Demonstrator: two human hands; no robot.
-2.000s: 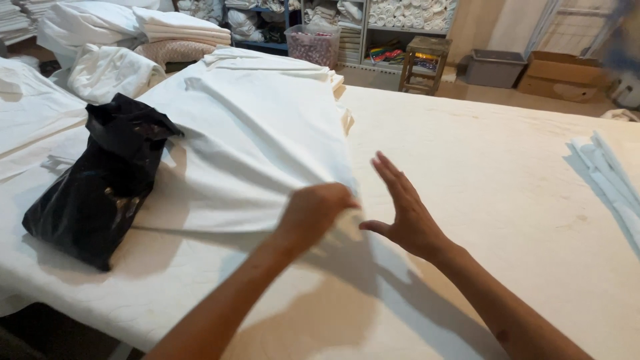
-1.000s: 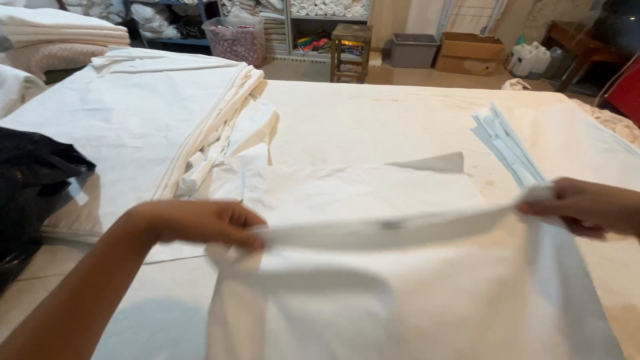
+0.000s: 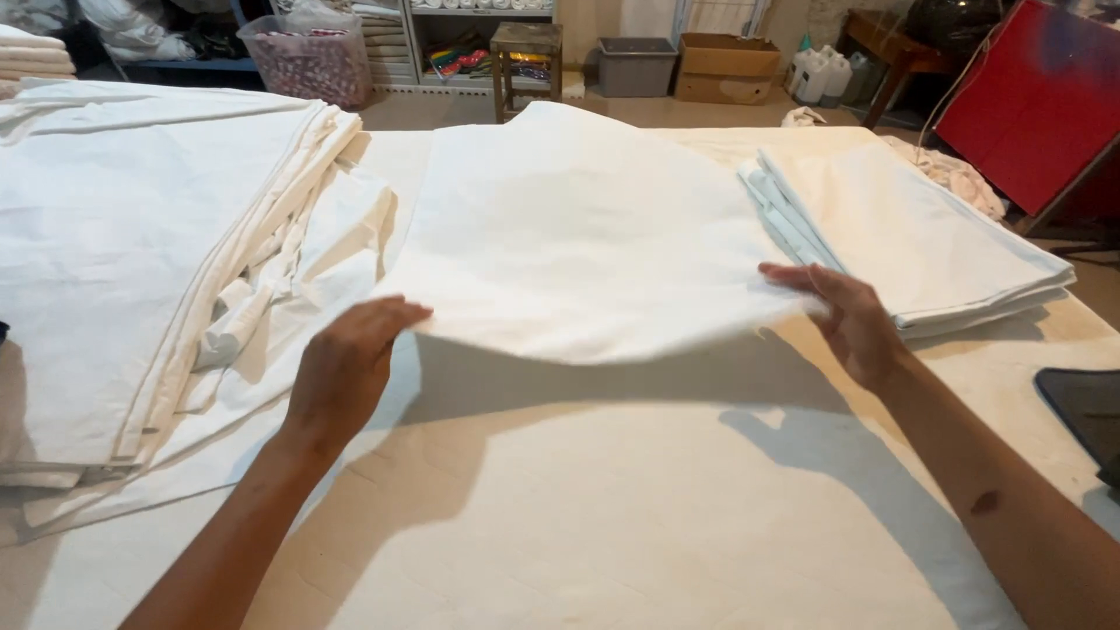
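Observation:
A white cloth panel (image 3: 577, 236) is stretched between my hands above the cloth-covered table, its near edge sagging and raised off the surface. My left hand (image 3: 354, 376) pinches its near left corner, and my right hand (image 3: 844, 319) grips the near right corner, which is slightly blurred. On the left lies a large stack of white fabric (image 3: 140, 245) with layered, uneven edges, its loose strips close to my left hand. Beyond my right hand rests a neater pile of folded white cloths (image 3: 910, 227) with a pale bluish edge.
The table (image 3: 560, 525) has a cream cover. A dark flat object (image 3: 1085, 411) sits at its right edge. Behind stand a wooden stool (image 3: 527, 61), a grey bin (image 3: 636, 68), a cardboard box (image 3: 726, 70), a plastic tub (image 3: 311, 66), white jugs (image 3: 818, 77) and a red panel (image 3: 1024, 105).
One second ago the cloth hung close in front of me between both hands; now it extends away over the table. The black bag seen earlier at left is almost out of view.

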